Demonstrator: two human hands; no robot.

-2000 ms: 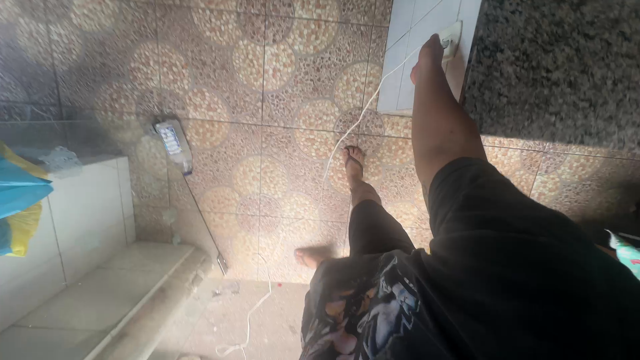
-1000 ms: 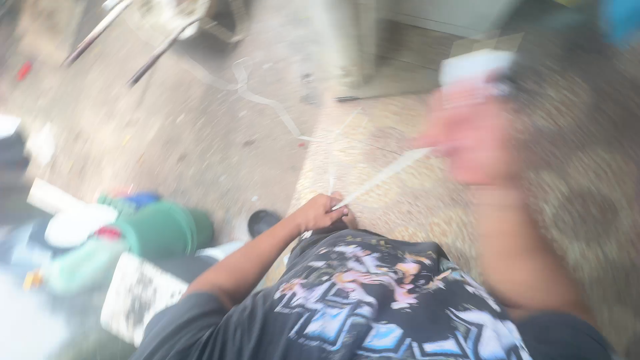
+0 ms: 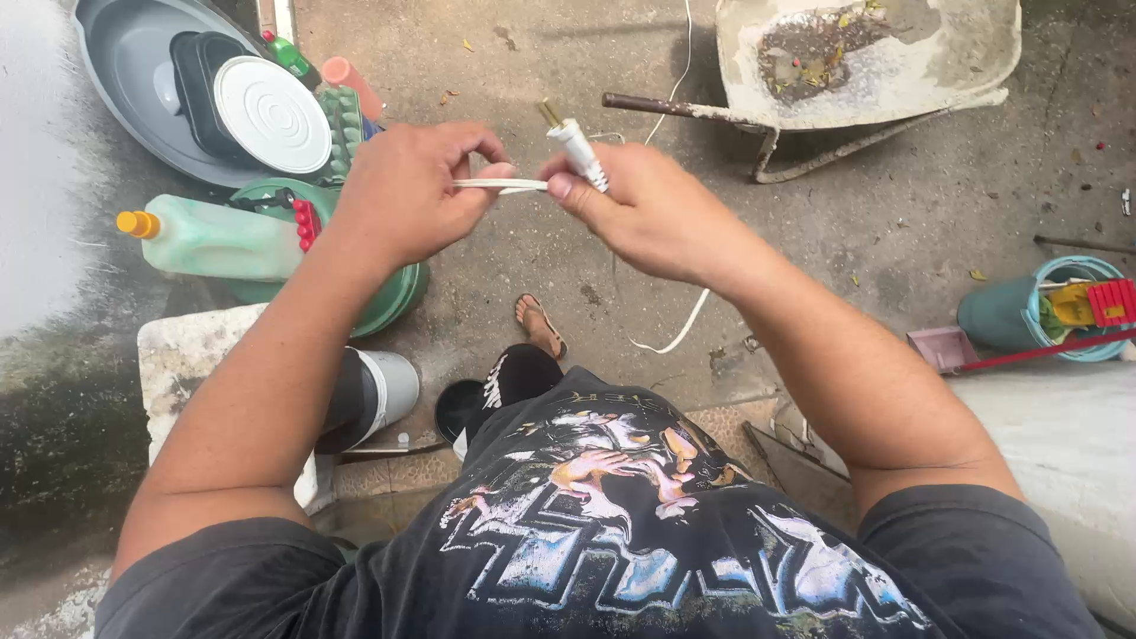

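My right hand (image 3: 652, 209) grips a white two-pin power plug (image 3: 577, 153), its metal pins pointing up and to the left, together with part of the white cord. Between my hands a short folded stretch of white electrical cord (image 3: 501, 185) runs level, and my left hand (image 3: 422, 191) pinches its other end between thumb and fingers. More of the cord (image 3: 683, 333) hangs in a curve below my right hand. Beyond the hands it trails over the concrete floor toward the top of the view.
A dirty wheelbarrow (image 3: 874, 67) stands at upper right. A blue bucket (image 3: 1003, 306) and a pink dustpan (image 3: 942, 349) are at right. At left are a grey basin (image 3: 133, 98), a white lid (image 3: 272, 114), a jug of green liquid (image 3: 222, 240) and a white bucket (image 3: 390, 388).
Two seconds ago my right hand was at a wall outlet with the cord. The view has swung to the yard, and both hands are now close together on the cord.
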